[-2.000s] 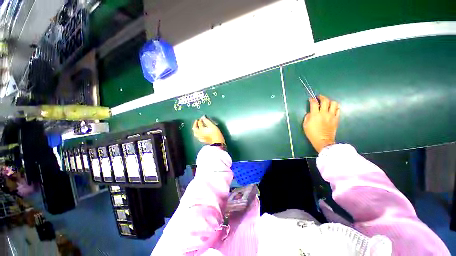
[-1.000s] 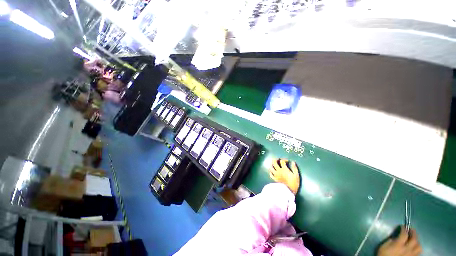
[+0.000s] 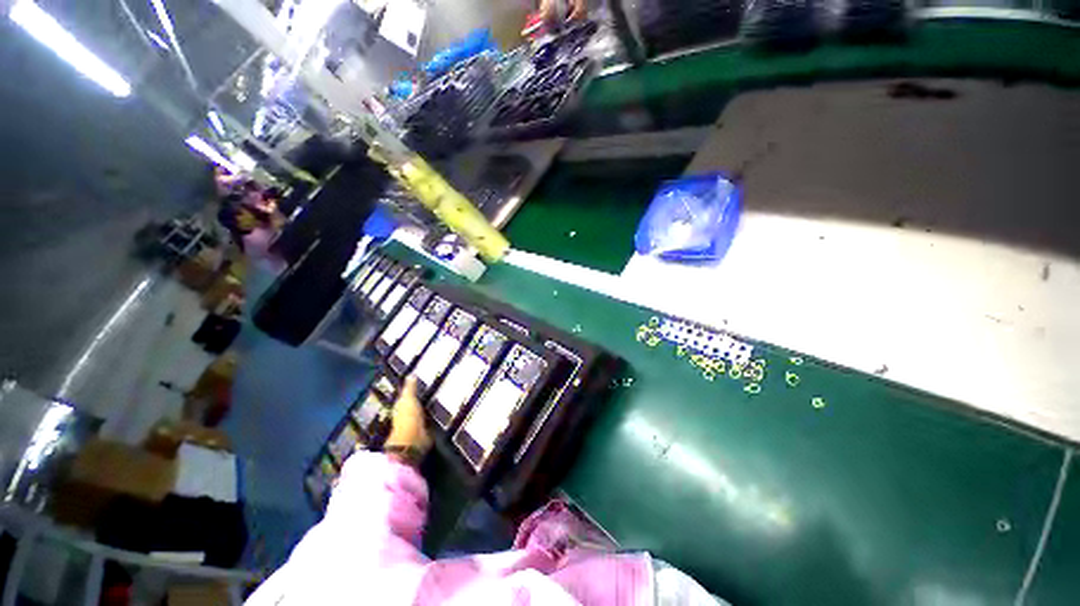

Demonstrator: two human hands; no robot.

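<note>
My left hand point(image 3: 409, 424) is at the near long edge of the black foam tray point(image 3: 495, 474), beside its middle covers. The fingers overlap the tray edge; whether they grip it cannot be told. The tray holds a slanted row of phone back covers point(image 3: 436, 359), each with a large white area and a dark camera end. My right hand is out of the picture. A dotted adhesive strip point(image 3: 708, 341) lies on the green mat, with several small yellowish rings point(image 3: 753, 387) around it.
A blue parts bin point(image 3: 689, 220) with clear film stands at the back, by a large pale board point(image 3: 853, 284). A yellow wrapped post point(image 3: 444, 204) stands beyond the tray. More trays are lower left and further along the bench. People are far off at upper left.
My left hand has moved left from the green mat to the tray's near edge. My right hand and the tweezers have left the picture. The view has shifted.
</note>
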